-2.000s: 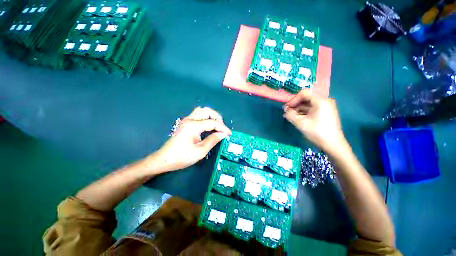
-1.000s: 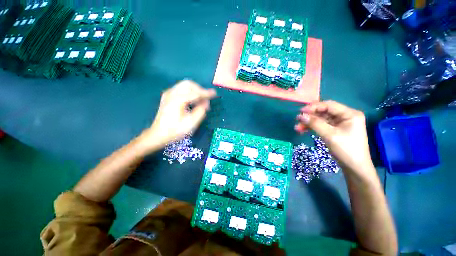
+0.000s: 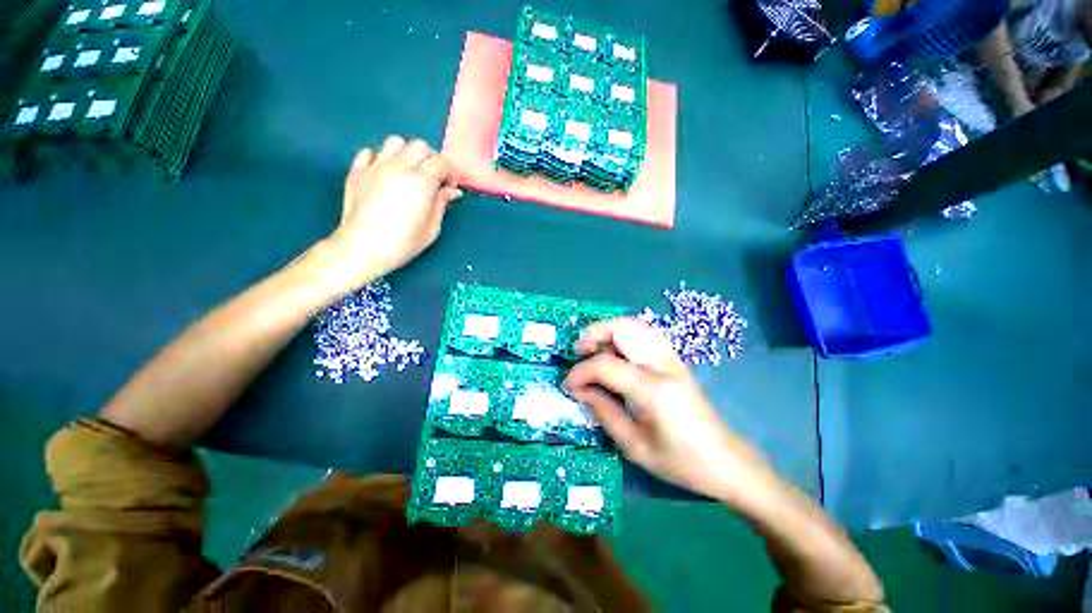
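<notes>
A green PCB panel [image 3: 521, 465] with rows of white squares lies in front of me. My right hand [image 3: 641, 401] is over its upper right part, fingers bent, hiding the units there; whether it holds a component cannot be seen. My left hand [image 3: 395, 204] is beyond and left of the panel, fingertips at the left edge of the pink pad [image 3: 475, 102]; I cannot tell if it holds anything. A pile of small whitish components [image 3: 353, 338] lies left of the panel and a similar pile [image 3: 707, 326] lies right of it.
A stack of PCB panels [image 3: 577, 96] sits on the pink pad. More panels [image 3: 120, 78] stand at the far left. A blue bin [image 3: 859, 295] is at the right, with clear plastic bags [image 3: 892, 108] beyond it. Another person's arm [image 3: 1003, 66] and a dark bar [image 3: 1006, 162] show at the upper right.
My right hand has moved from beyond the right pile down onto the panel. My left hand has moved next to the pink pad's edge. The view has shifted right, showing a person's arm and dark bar.
</notes>
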